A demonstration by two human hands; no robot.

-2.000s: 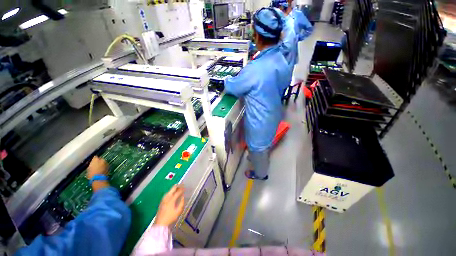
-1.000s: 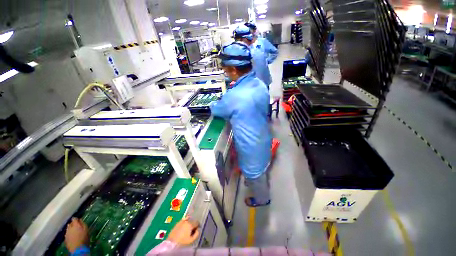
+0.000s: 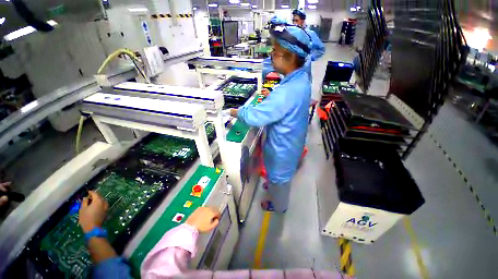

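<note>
My left hand [image 3: 205,219], in a pink sleeve, is at the outer edge of the green control panel [image 3: 158,229]. Its fingers are curled and nothing shows in it. My right hand is not in view. A large green circuit board [image 3: 117,199] lies in a black carrier on the conveyor, left of the panel. Another person's bare hand [image 3: 93,211], with a blue wristband and blue sleeve, is over this board. A small blue glow shows beside its fingers; its source is unclear.
White gantry bars [image 3: 144,109] cross the conveyor. A red emergency button [image 3: 197,190] is on the panel. A blue-coated person [image 3: 286,117] stands at the conveyor ahead. An AGV cart [image 3: 357,222] and stacked trays [image 3: 377,111] are on the right.
My left hand's fingers have curled at the panel edge. The other person's hand has shifted over the board, and a blue glow now shows. The blue-coated person has turned more side-on.
</note>
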